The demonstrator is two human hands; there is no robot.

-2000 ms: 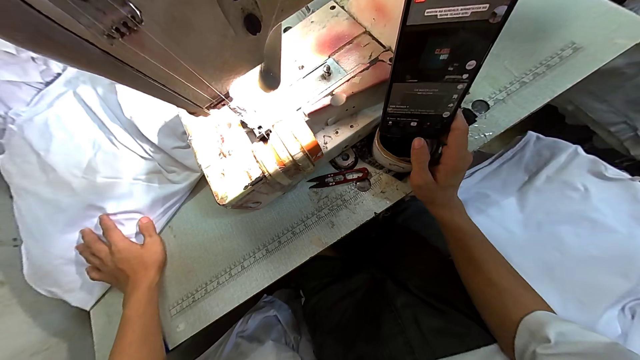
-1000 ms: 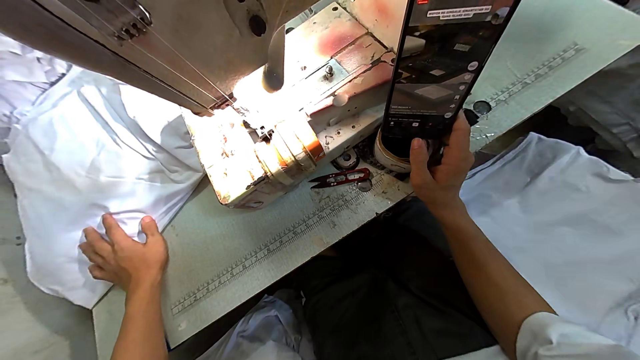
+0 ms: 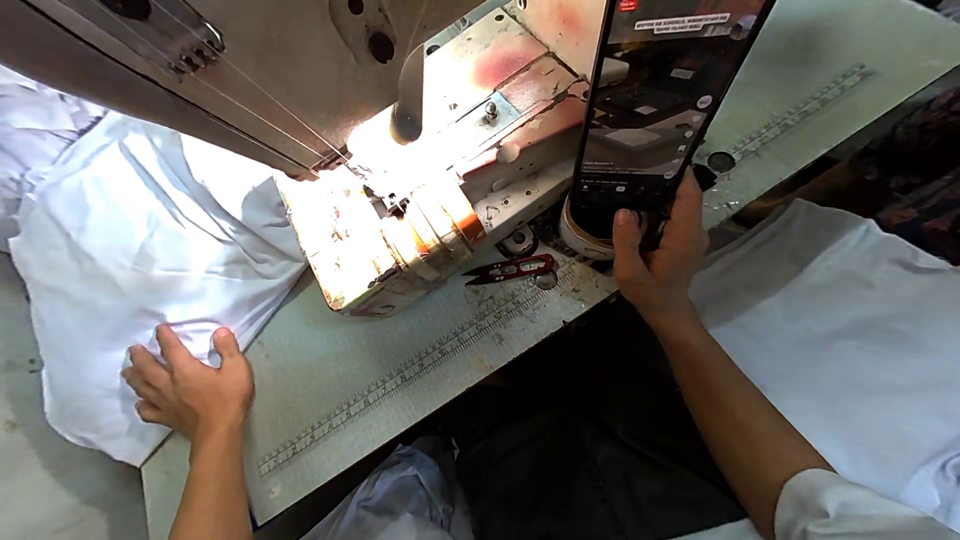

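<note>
My left hand [image 3: 196, 386] rests on white fabric [image 3: 127, 285] at the left edge of the sewing table, fingers spread and slightly bent. In my right hand [image 3: 664, 255] is a smartphone [image 3: 660, 105], upright and tilted, its lit screen towards me; the thumb lies at its lower edge. Just behind the phone's bottom end is a round container [image 3: 585, 240]. Between my hands, the lit bed of an industrial sewing machine [image 3: 360, 247] reaches forward under the machine head [image 3: 300, 60]. Red thread snips [image 3: 511, 268] lie on the table beside the bed.
A printed ruler scale [image 3: 405, 375] runs along the front of the table [image 3: 337, 352]. A bobbin-like metal disc [image 3: 519, 241] sits near the snips. More white fabric [image 3: 847, 330] is heaped at the right, and another piece [image 3: 405, 495] hangs below the table edge.
The picture on the phone screen differs from the one two seconds ago. Both hands have stayed in nearly the same place.
</note>
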